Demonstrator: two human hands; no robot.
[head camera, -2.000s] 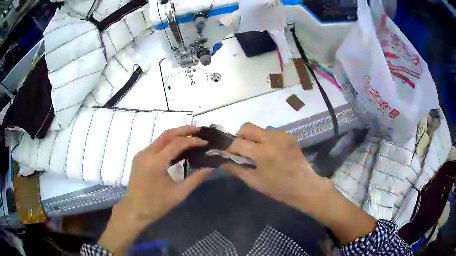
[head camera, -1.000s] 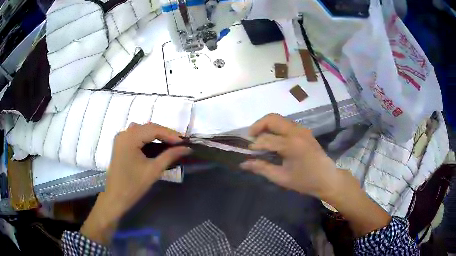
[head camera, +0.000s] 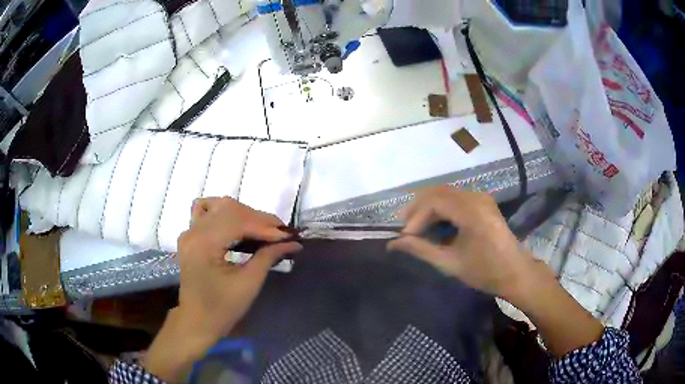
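Note:
A dark brown strip with a pale inner edge (head camera: 349, 232) is stretched between my two hands, just off the table's front edge. My left hand (head camera: 229, 244) pinches its left end between thumb and fingers. My right hand (head camera: 454, 236) pinches its right end; a small dark part shows between those fingers. The white quilted sleeve (head camera: 203, 184) lies on the table behind and left of my left hand, its end close to the strip. Whether the strip is joined to it cannot be told.
The sewing machine's needle area (head camera: 306, 64) is beyond my hands. Brown scraps (head camera: 465, 140), a dark pad (head camera: 408, 46) and a black cord (head camera: 499, 112) lie right. A plastic bag (head camera: 601, 127) and quilted panels (head camera: 593, 247) are far right. A measuring tape (head camera: 120, 273) runs along the front edge.
The strip was bunched between my close hands; my hands have moved apart and it is now drawn out straight and narrow. The view has shifted slightly.

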